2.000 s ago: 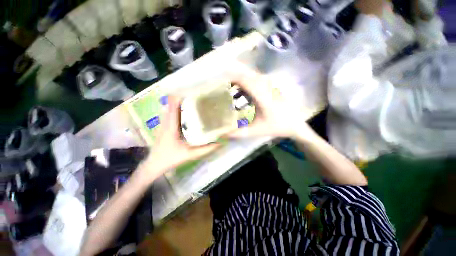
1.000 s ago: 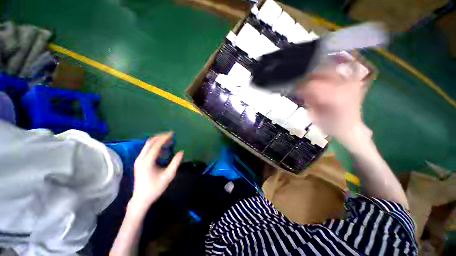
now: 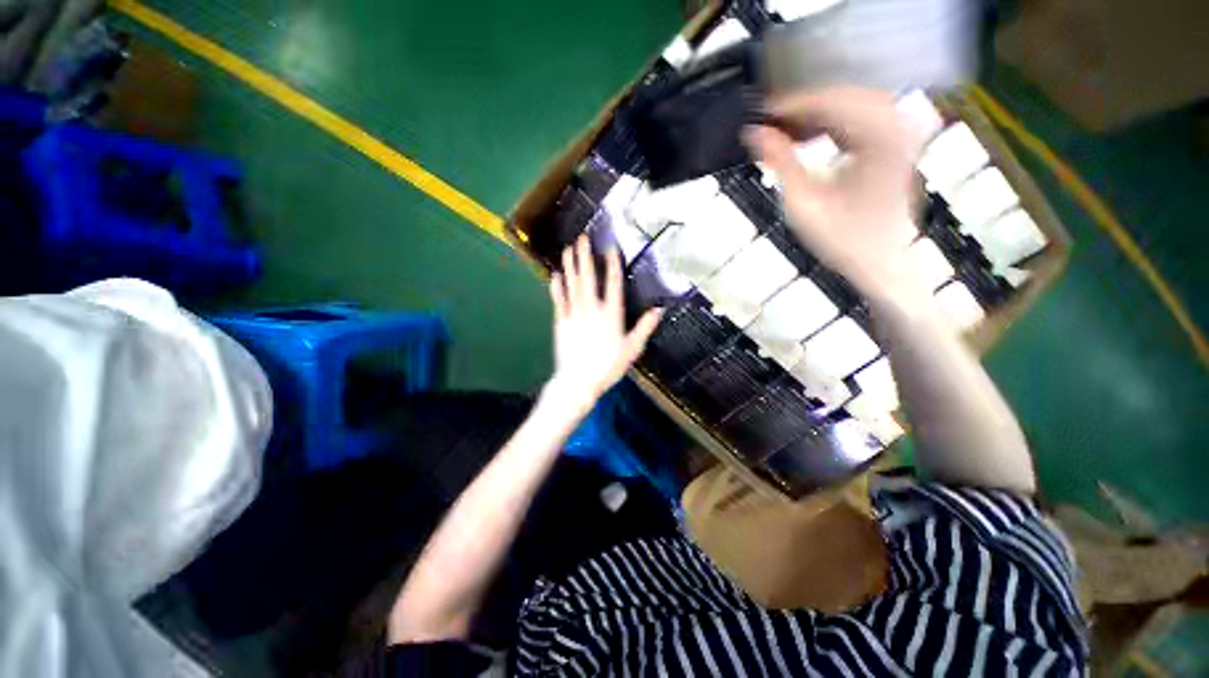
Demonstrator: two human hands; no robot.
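Note:
A brown shipping carton (image 3: 537, 219) stands open in front of me, filled with rows of black boxes (image 3: 743, 384) and white pieces (image 3: 796, 318). My right hand (image 3: 849, 179) is over the carton, blurred, and holds a bagged product (image 3: 868, 47) with a pale sleeve. A dark shape (image 3: 696, 119) beside it, over the carton's far left part, is blurred; I cannot tell whether it belongs to the product. My left hand (image 3: 591, 329) is at the carton's left edge, fingers spread over the black boxes, holding nothing.
Blue stools (image 3: 338, 338) stand at the left on the green floor, which has yellow lines (image 3: 358, 139). A person's pale sleeve (image 3: 126, 424) fills the lower left. Brown cardboard (image 3: 1127, 563) lies at the lower right, and more (image 3: 1087, 60) at the upper right.
My left hand has moved right and up to the carton's edge. The carton shows slightly further right and lower. My right hand still holds the product over it. The bench view is gone.

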